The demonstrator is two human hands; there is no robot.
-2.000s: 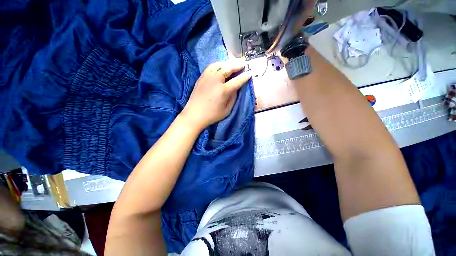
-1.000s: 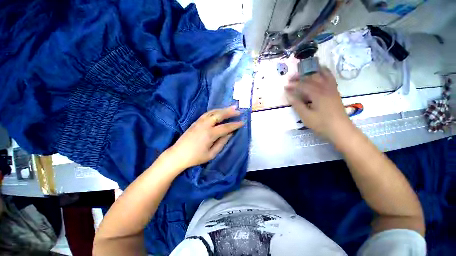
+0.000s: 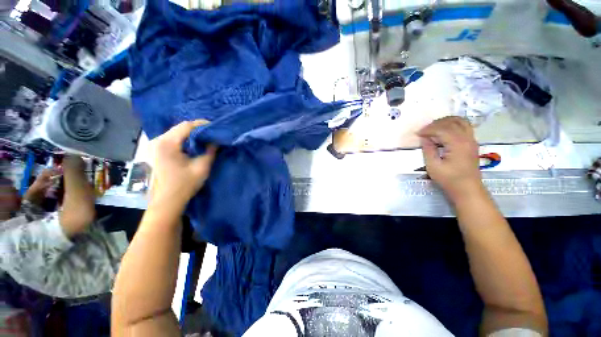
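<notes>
The blue denim garment [image 3: 250, 118] lies left of the needle and hangs over the table's front edge. My left hand [image 3: 181, 158] is closed on a bunched part of it. A strip of the garment is stretched from this hand to the needle area of the white sewing machine [image 3: 448, 33]. A small white label [image 3: 344, 116] shows at the strip's right end, near the presser foot [image 3: 370, 92]. My right hand [image 3: 451, 153] is over the table front, right of the needle, fingers curled. Its fingertips look pinched; whether they hold anything small cannot be told.
Orange-and-blue-handled snips [image 3: 489, 160] lie beside my right hand. A pile of white labels [image 3: 476, 89] and a black item [image 3: 527, 89] lie on the machine bed. Another person's arm [image 3: 76, 197] and a grey-white machine part [image 3: 92, 120] are at left. Dark-blue cloth [image 3: 560, 263] is below right.
My left hand has moved left, pulling the garment edge away from the needle into a stretched strip. My right hand has moved right, away from the grey knob. The view has shifted, showing more at left.
</notes>
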